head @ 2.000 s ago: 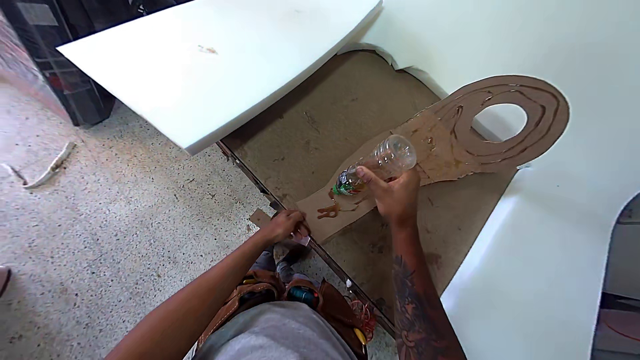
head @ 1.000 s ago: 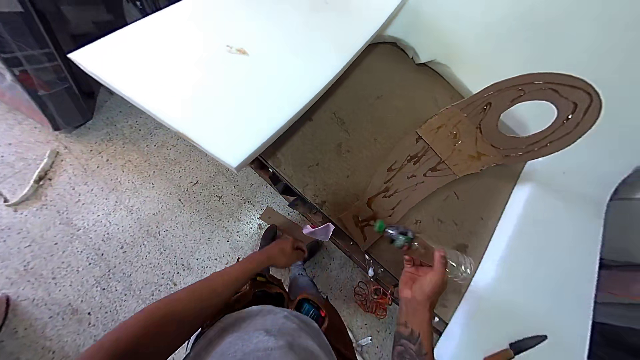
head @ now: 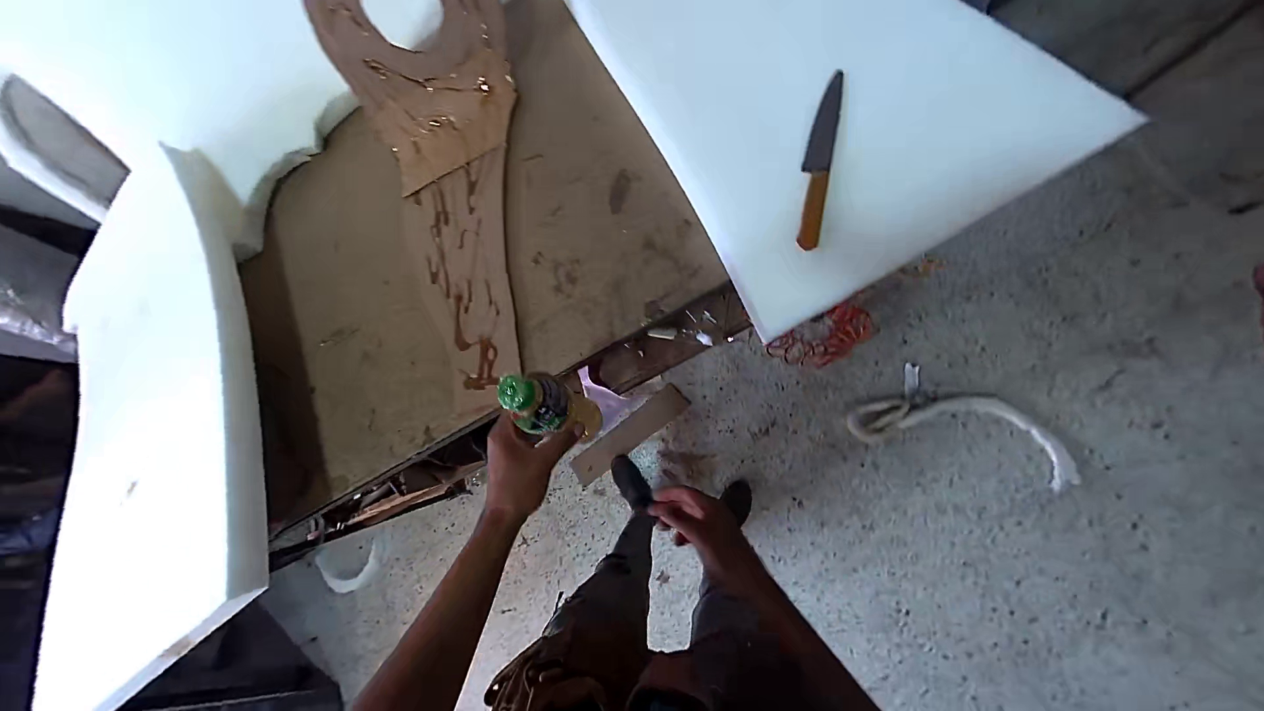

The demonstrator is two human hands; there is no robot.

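Observation:
My left hand (head: 521,462) holds a clear plastic bottle (head: 555,407) with a green cap, over the near edge of the table. Just beyond it lies a long brown cardboard-like piece (head: 472,242) with a ring-shaped far end. Glossy amber streaks run over its surface, and a separate brown panel overlaps its middle. My right hand (head: 694,521) is in front of my legs, its fingers loosely curled; whether something small is between them cannot be told. A kitchen knife (head: 820,163) with an orange-brown handle rests on a white foam sheet (head: 918,168) at the right.
More white foam (head: 148,425) curves along the left. The brown tabletop (head: 602,227) has a rough near edge. A narrow board (head: 630,434), tangled orange cord (head: 825,338) and a pale looped strip (head: 973,405) are beyond that edge or on the floor. My feet stand close to the board.
The bottle has passed from my right hand to my left and has moved off the streaked piece to the table's near edge. The view has turned strongly.

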